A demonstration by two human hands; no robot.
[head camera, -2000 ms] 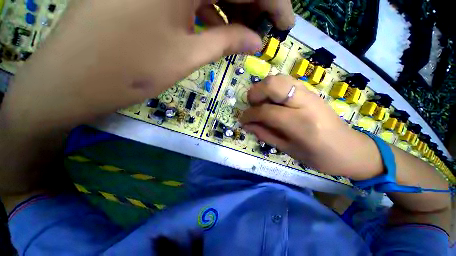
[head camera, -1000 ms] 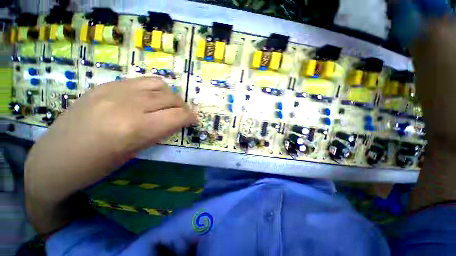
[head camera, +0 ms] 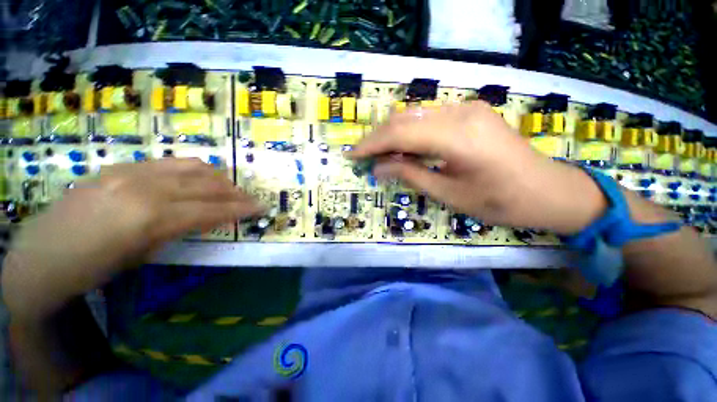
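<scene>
A long row of joined cream circuit boards [head camera: 259, 177] crosses the view, with yellow blocks, black blocks along the far edge and small blue parts. My left hand [head camera: 130, 208] is blurred, palm down over the left boards, fingertips near the lower half of a board; whether it holds anything is hidden. My right hand [head camera: 472, 161], with a blue wrist strap [head camera: 609, 212], is over the boards right of centre. Its thumb and fingers pinch a small dark part [head camera: 362, 166], perhaps a capacitor, just above a board.
Pale rails [head camera: 346, 254] run along the near and far edges of the boards. Behind them are black trays of dark green cylinders [head camera: 259, 23], a box of white parts [head camera: 472, 25] and a smaller greyish heap [head camera: 586, 11]. Below is green floor with yellow striping.
My right hand has come down from the upper right edge to the boards. My left hand has shifted left and slightly down. The view has turned, showing more of the trays.
</scene>
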